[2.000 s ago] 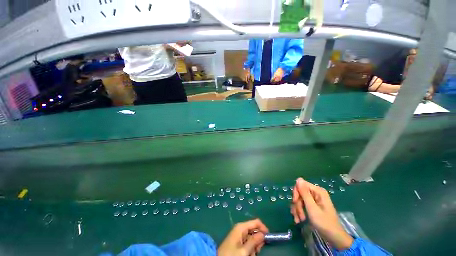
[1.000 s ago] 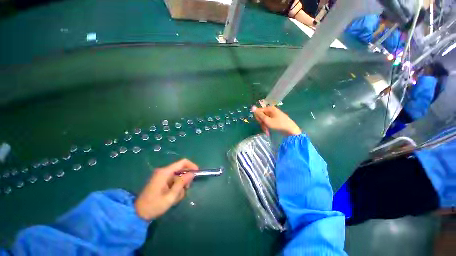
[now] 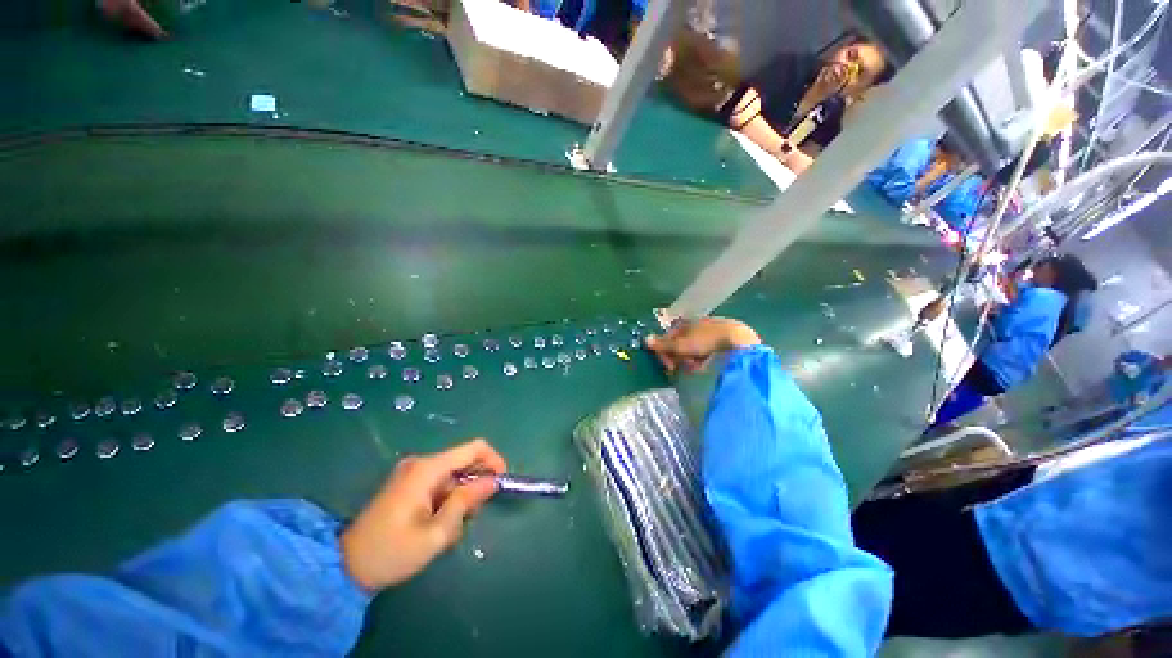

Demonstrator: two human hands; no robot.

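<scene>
My left hand (image 3: 424, 512) is shut on a short silver stack of cells (image 3: 530, 485), which sticks out to the right from between thumb and fingers. My right hand (image 3: 698, 343) is at the right end of the rows, low at the green surface, fingertips together; whether a disc is between them cannot be told. Many small silver discs (image 3: 352, 401) lie in staggered rows on the line surface (image 3: 514, 585). A clear plastic bag (image 3: 653, 514) with parallel silver rods lies beside my right forearm.
A slanted metal post (image 3: 797, 174) stands just beyond my right hand, another post (image 3: 632, 84) farther back. A white-topped carton (image 3: 533, 64) and a pale blue square (image 3: 262, 102) lie across the line. Other people are at the far side and right, one in blue close at right.
The view has swung right and down since the first frame. My right hand has moved to the right end of the rows and now sits lower there. My left hand still holds the stack.
</scene>
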